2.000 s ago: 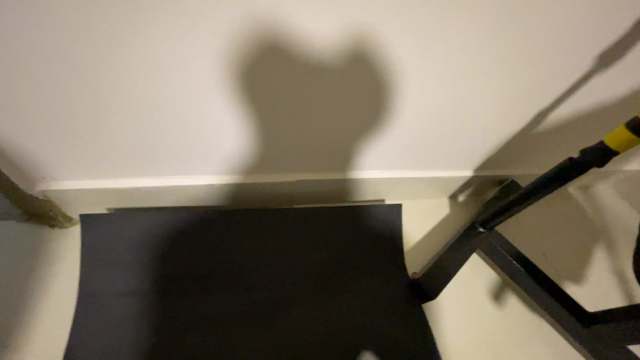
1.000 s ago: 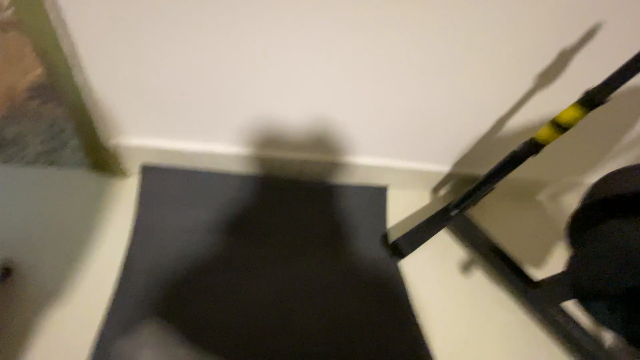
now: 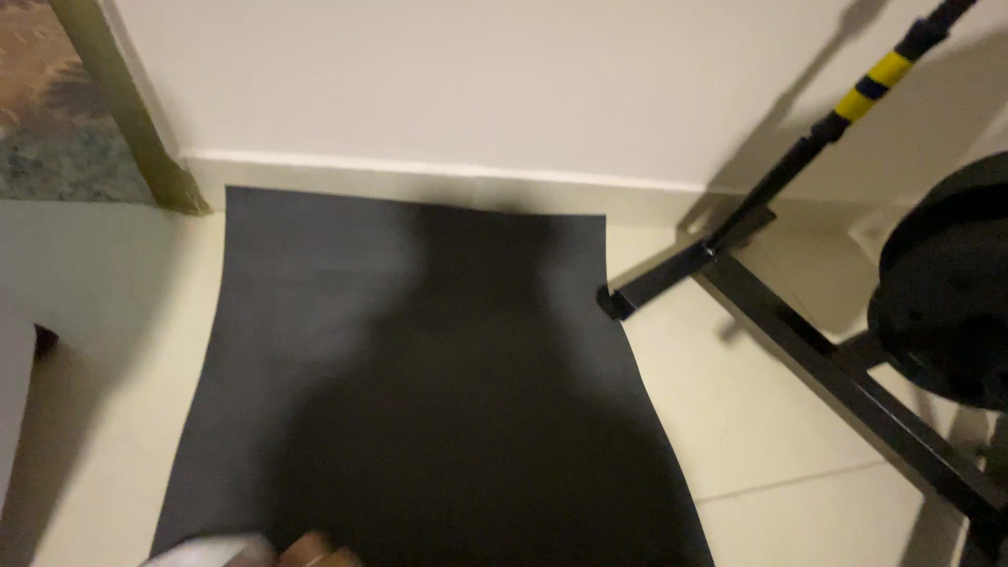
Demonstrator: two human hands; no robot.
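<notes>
A black mat lies on the pale floor, its far edge near the wall. At the bottom edge, left of the middle, a little bare skin shows, blurred, which looks like fingers of my left hand. Beside it is a blurred white thing; whether the hand holds it, I cannot tell. My right hand is out of view. A head-and-shoulders shadow falls across the mat.
On the right stands a black metal frame with a yellow-banded bar and a round black object. A white wall rises behind the mat. A green-edged picture or panel is at the upper left.
The view has shifted, showing more of the black frame and the panel. The skin at the bottom edge now shows beside the white thing; a second ago only a pale blur was there.
</notes>
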